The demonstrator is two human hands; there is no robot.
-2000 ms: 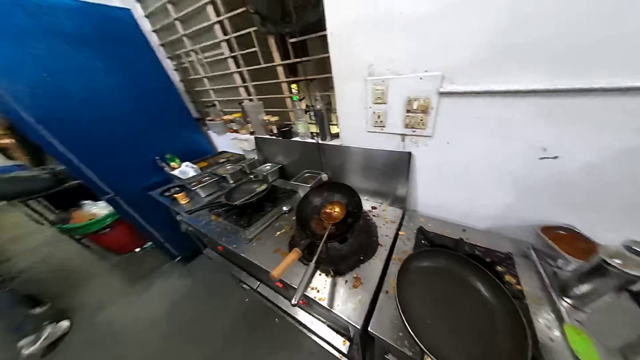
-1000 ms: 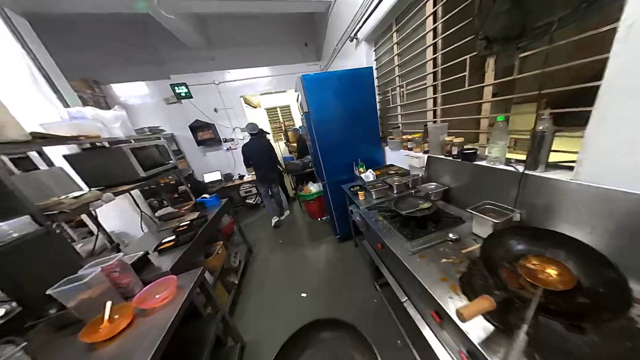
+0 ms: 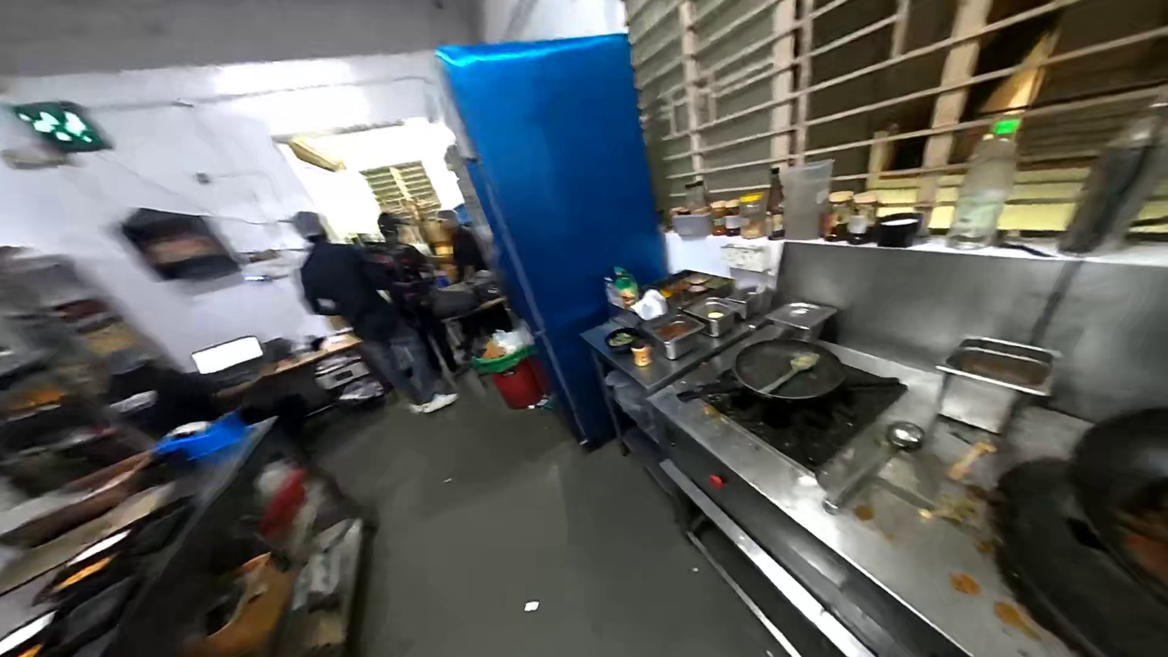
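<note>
Neither my left hand nor my right hand shows in the head view. On the steel stove counter a black frying pan [image 3: 790,369] sits over a burner, with a spatula [image 3: 792,372] lying in it. A steel ladle [image 3: 903,436] rests on the counter in front of a steel food container [image 3: 1000,365]. Part of a black wok [image 3: 1127,502] with food in it shows at the right edge. Several steel trays of food [image 3: 680,336] stand at the stove's far end.
A tall blue cabinet or panel [image 3: 561,201] stands beyond the stove. Grey floor [image 3: 493,520] runs between the stove and a cluttered shelf unit at left. Farther back are a red bin [image 3: 520,383] and a person in dark clothes [image 3: 356,292]. Bottles [image 3: 984,187] line the window ledge.
The view has swung far to the left since two seconds ago. One second ago a dark round pan showed at the bottom edge; it is out of view now.
</note>
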